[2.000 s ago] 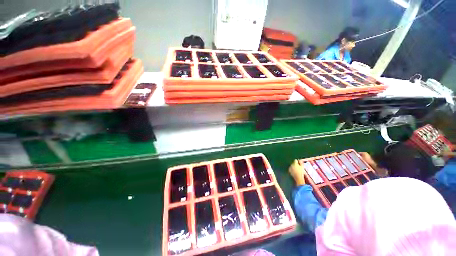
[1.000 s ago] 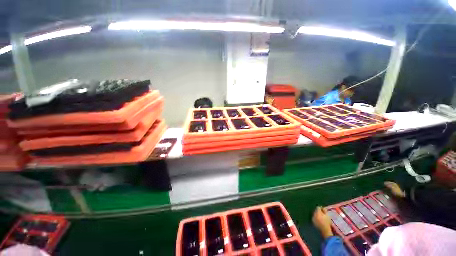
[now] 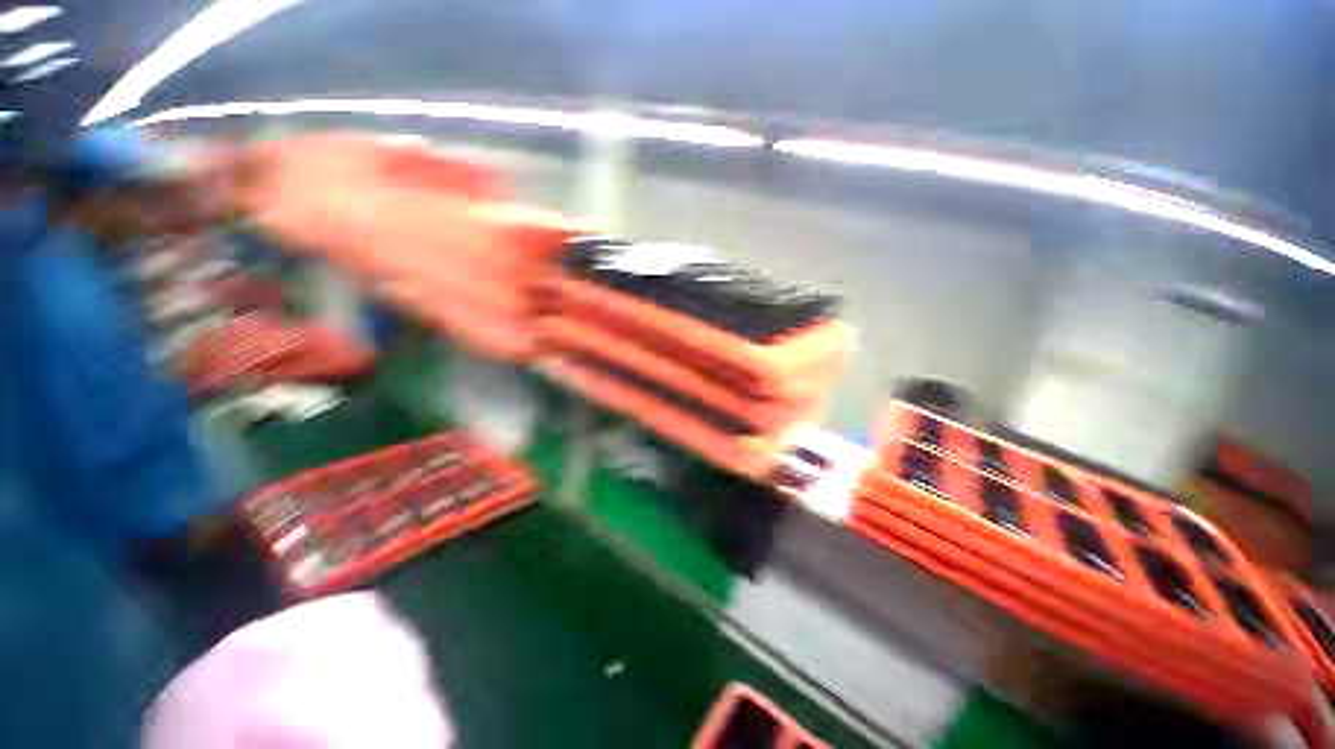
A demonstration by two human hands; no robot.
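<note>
Neither of my hands shows; only my pink sleeve or shoulder [image 3: 300, 680] is at the lower left. The foam tray [image 3: 725, 720] nearest in front of me is cut off by the bottom edge, with a dark smartphone [image 3: 750, 726] partly visible in it. Another orange-red tray [image 3: 395, 505] lies on the dark green bench to the left, its contents blurred.
Stacked trays [image 3: 1083, 600] with dark phones in the top one stand on the raised shelf at right. Another tray stack [image 3: 659, 359] is at the centre, with more blurred stacks further left. A person in blue [image 3: 110, 351] is beside the bench at far left.
The view has swung left and tilted. The near tray has slid down nearly out of view, the right-hand tray with a co-worker's hands has left it, and the person in blue at left has appeared.
</note>
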